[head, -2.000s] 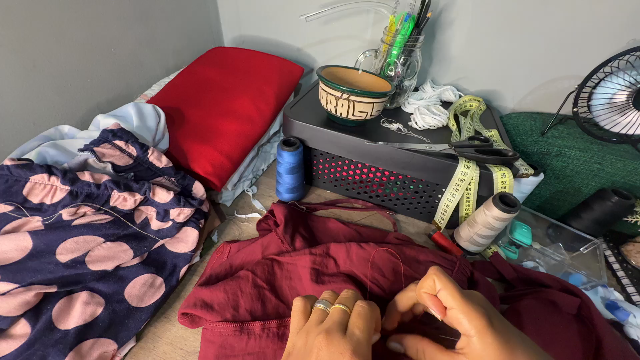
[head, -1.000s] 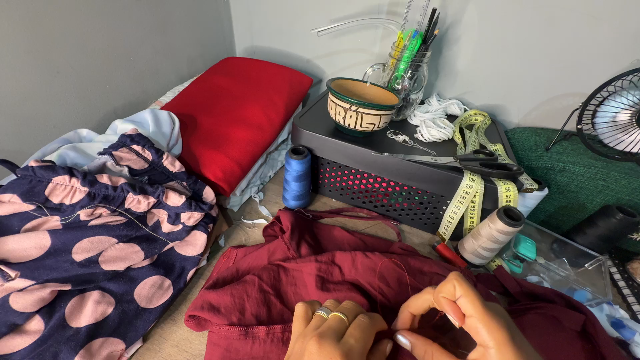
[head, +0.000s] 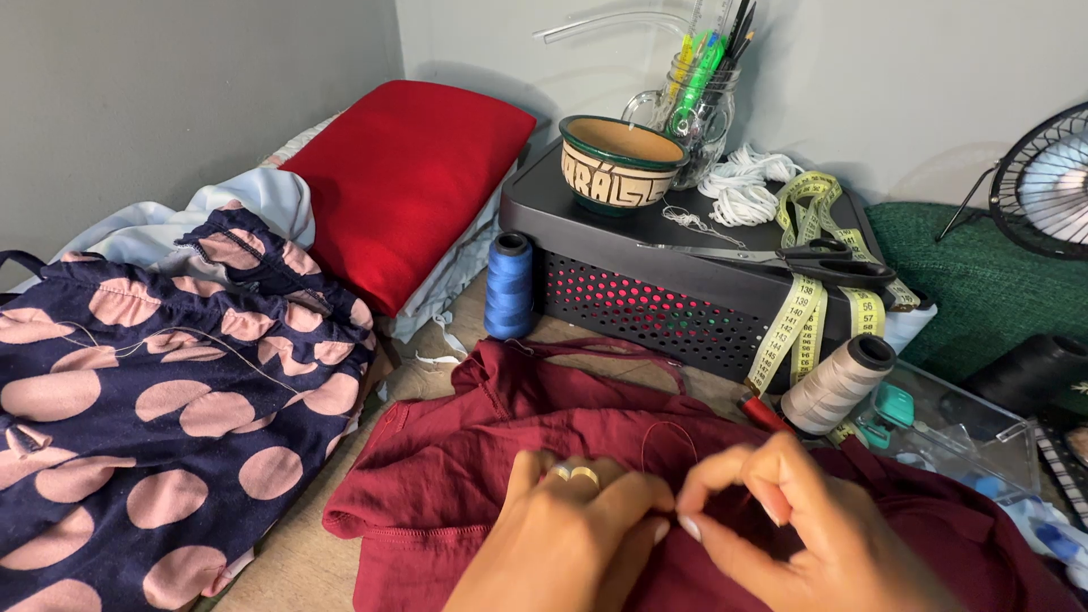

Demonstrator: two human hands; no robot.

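A burgundy garment (head: 425, 510) lies bunched across the front of the table. My left hand (head: 578, 518), with rings on two fingers, is closed on a fold of its cloth. Close against it on the right, my right hand (head: 790, 518) has thumb and forefinger brought together at the same fold; it is slightly blurred, and whether a needle is between the fingertips cannot be told. A thin red thread (head: 669, 427) loops up from the cloth between the hands.
Behind the garment stand a blue thread spool (head: 508, 289), a beige spool (head: 837, 387) and a black perforated box (head: 646, 297) bearing a painted bowl (head: 620, 166), scissors (head: 837, 262) and a measuring tape (head: 786, 331). Polka-dot fabric (head: 170, 416) lies left; a clear plastic case (head: 960, 425) sits right.
My right hand's fingers have shifted and come together beside the left hand's fingertips. The left hand stays on the burgundy cloth.
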